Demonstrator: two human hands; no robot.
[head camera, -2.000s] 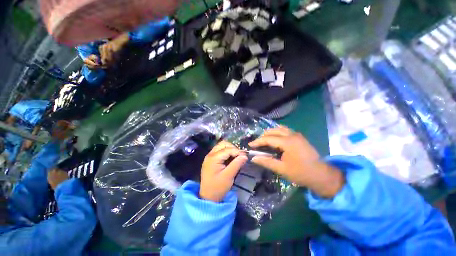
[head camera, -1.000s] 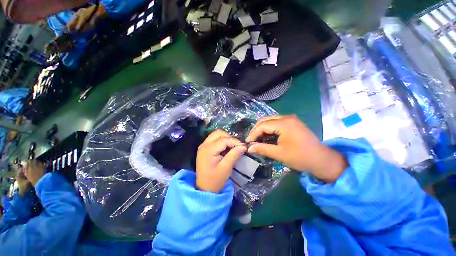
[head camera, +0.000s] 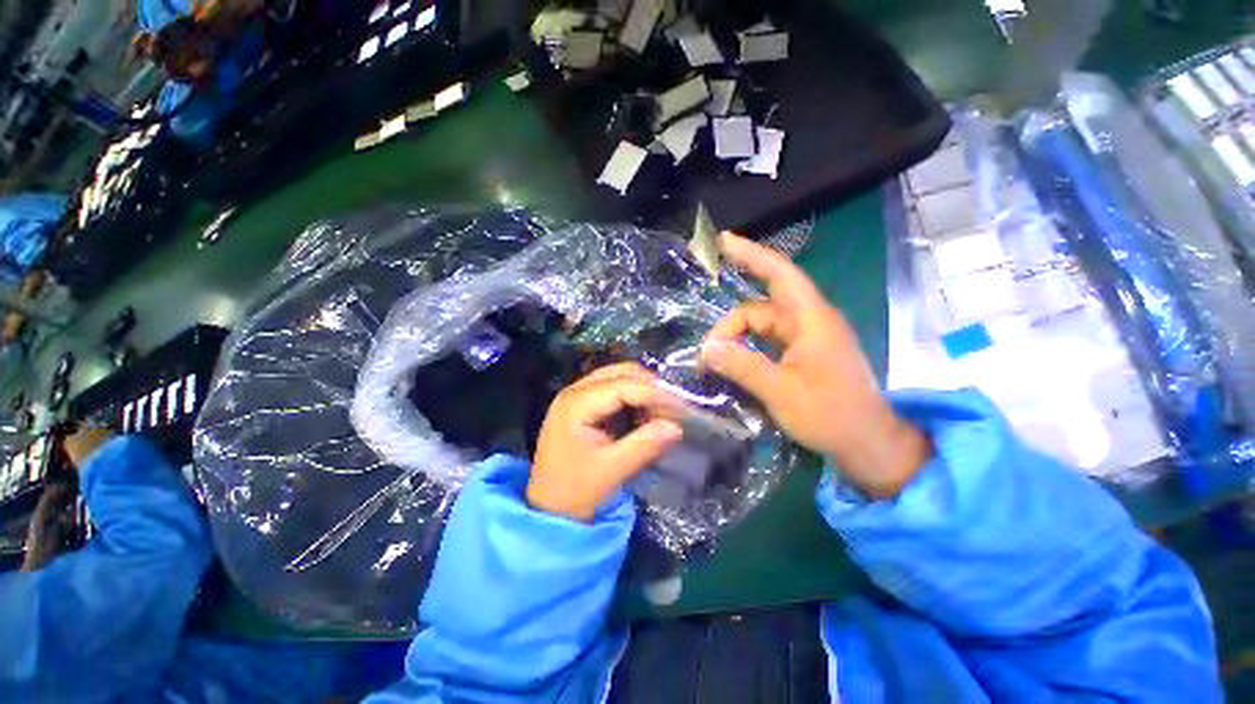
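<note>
My left hand (head camera: 599, 437) is over the right part of the clear plastic bag (head camera: 262, 440), fingers curled and thumb a little apart; any small part between them is hidden or too blurred to see. My right hand (head camera: 805, 360) is raised to its right, index finger stretched out and the other fingers curled near the thumb. A thin pale piece (head camera: 705, 245) stands tilted at the index fingertip; I cannot tell if it is gripped. The bag's whitish rolled rim (head camera: 380, 388) surrounds a dark opening. Pale squares show blurred below my hands under shiny film.
A black tray (head camera: 860, 131) beyond the bag bears a heap of loose pale squares (head camera: 734, 136). Clear-wrapped white pieces (head camera: 1053, 344) lie to the right beside a long blue strip (head camera: 1122, 261). At left, another person's blue sleeve (head camera: 145, 516) is near a slotted black tray (head camera: 172, 392).
My hands were together at the fingertips and are now apart. My right hand has opened and moved up. The pale piece now shows at its index fingertip, and the pale squares below look more blurred.
</note>
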